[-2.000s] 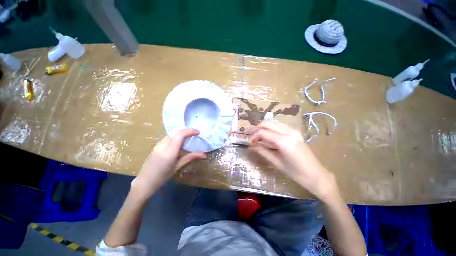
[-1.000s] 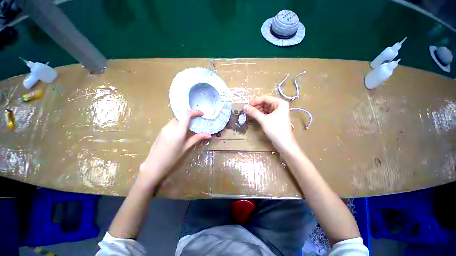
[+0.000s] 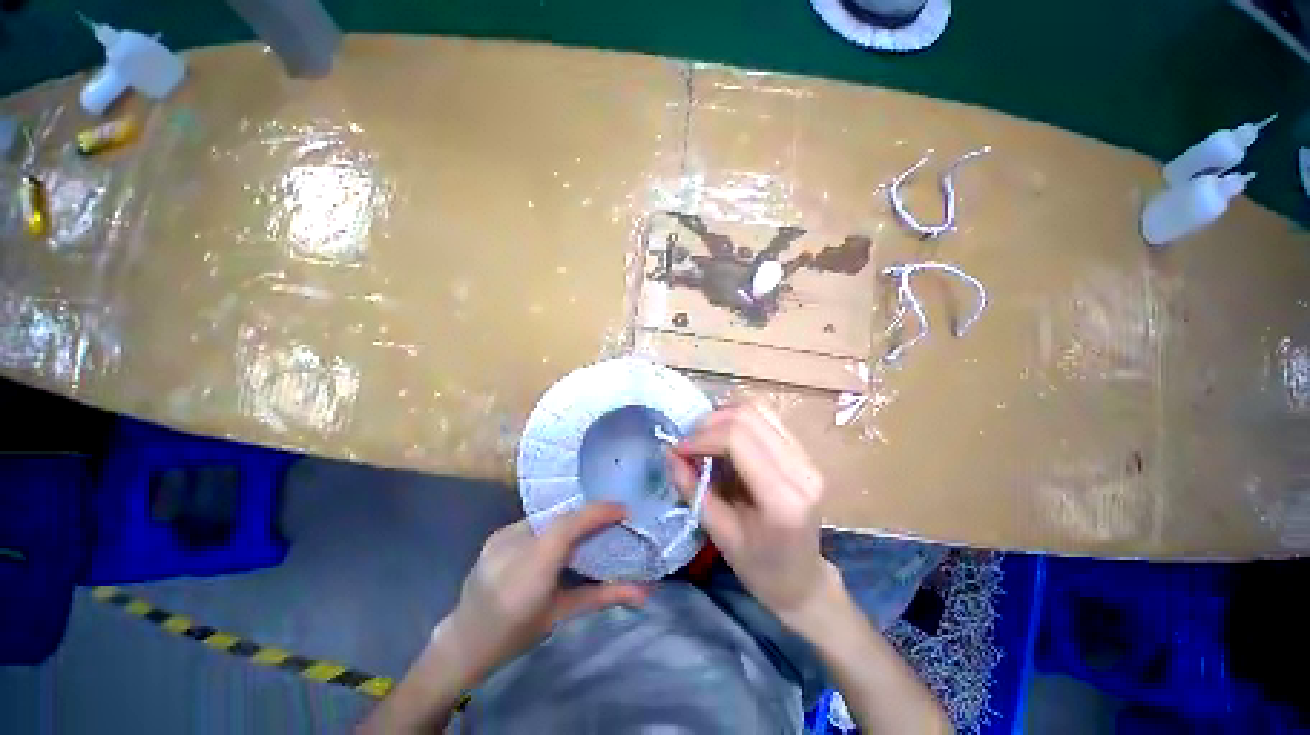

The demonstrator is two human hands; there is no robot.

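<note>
A pale grey-white hat (image 3: 553, 438) is held bowl-side up at the table's front edge, above the wearer's lap. My left hand (image 3: 539, 586) grips its near brim, thumb inside on the brim and fingers below. My right hand (image 3: 762, 495) pinches a thin white cord (image 3: 698, 506) at the right side of the bowl; the cord curves across the brim. The fingertips partly hide where it touches the hat. A stained cardboard glue pad (image 3: 747, 345) lies beyond the hat, with a white glue blob (image 3: 767, 277) on it.
Two cord bows (image 3: 944, 226) lie right of the pad. White glue bottles (image 3: 1195, 206) are at the right, another bottle (image 3: 137, 65) and yellow tubes (image 3: 107, 135) at the left. A hat (image 3: 888, 20) is on the green belt. A blue tray of cord pieces (image 3: 965, 632) is below.
Both hands have brought the hat from beside the pad down to the table's front edge. The right hand has moved from over the pad to the hat's bowl with the cord. The view has shifted.
</note>
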